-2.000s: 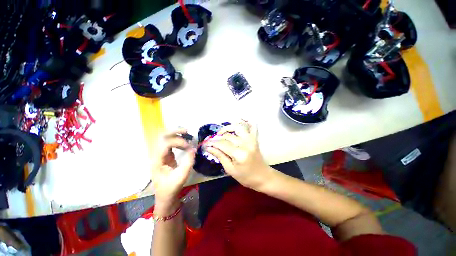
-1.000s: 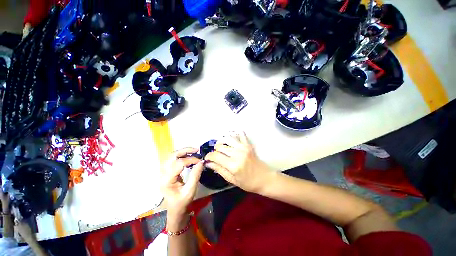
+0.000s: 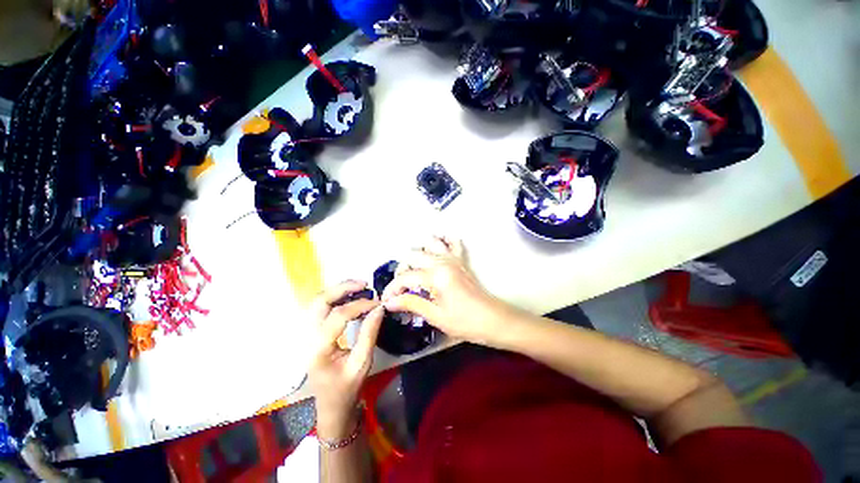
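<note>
A black glossy housing (image 3: 407,332) sits near the table's front edge, partly hidden by my hands. My left hand (image 3: 345,330) is at its left side, thumb and index finger pinching something small and dark, too small to make out. My right hand (image 3: 441,294) lies over the housing, its fingertips meeting the left ones at the housing's upper left; what they pinch is hidden. A loose camera module (image 3: 438,186) with a round black lens lies mid-table. A housing with a board attached (image 3: 566,189) stands to the right, its board leaning out and red wire showing.
More housings with boards (image 3: 696,118) crowd the back right. Several housings with red leads (image 3: 294,196) stand at the left. Red pieces (image 3: 179,292), orange parts (image 3: 141,336) and a black ring (image 3: 118,358) lie far left. Red stools (image 3: 717,316) stand below the table edge.
The view has shifted since the earliest frame. My hands have come closer together, and their fingertips now meet over the housing. The loose camera module stays on the table.
</note>
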